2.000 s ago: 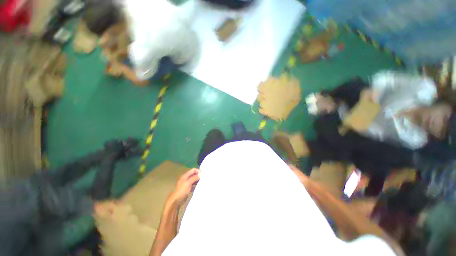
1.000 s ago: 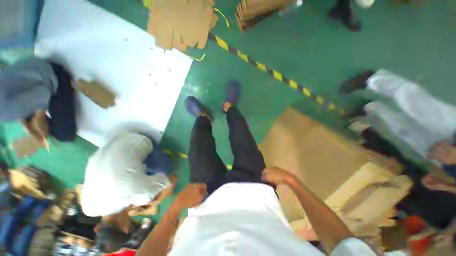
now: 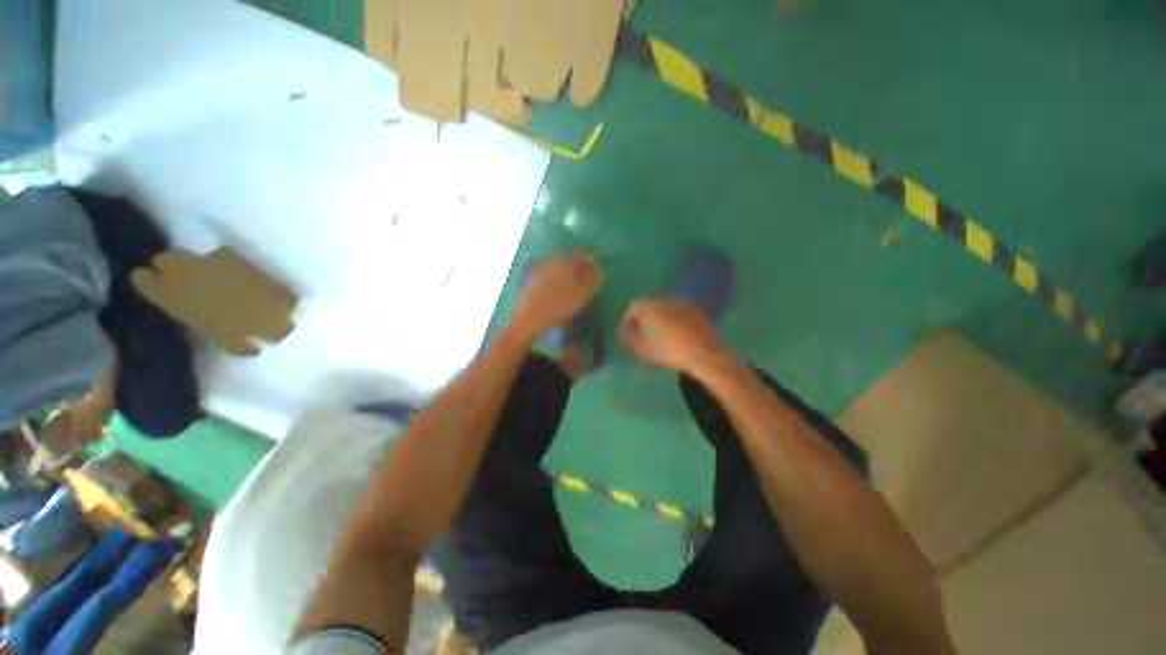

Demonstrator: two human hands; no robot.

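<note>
My left hand (image 3: 560, 289) and my right hand are both bare, but which is which follows the arms. My left hand is on the left, fingers curled, above my shoe. My right hand (image 3: 671, 335) is beside it, also curled, and the two are a little apart. No object shows in either hand, and the fingers are blurred. A pile of box blanks (image 3: 492, 51) lies on the floor at the top, with a thin yellow strip (image 3: 591, 141) at its lower edge.
A white sheet (image 3: 345, 192) covers the floor at the left, with a brown cardboard piece (image 3: 228, 301) on it. People sit or crouch at the left. A large carton (image 3: 985, 448) is at the right. Yellow-black tape (image 3: 844, 163) crosses the green floor.
My hands have moved from my upper thighs forward, over the floor near my feet. My knees are now bent and apart. The view is lower and closer to the blanks.
</note>
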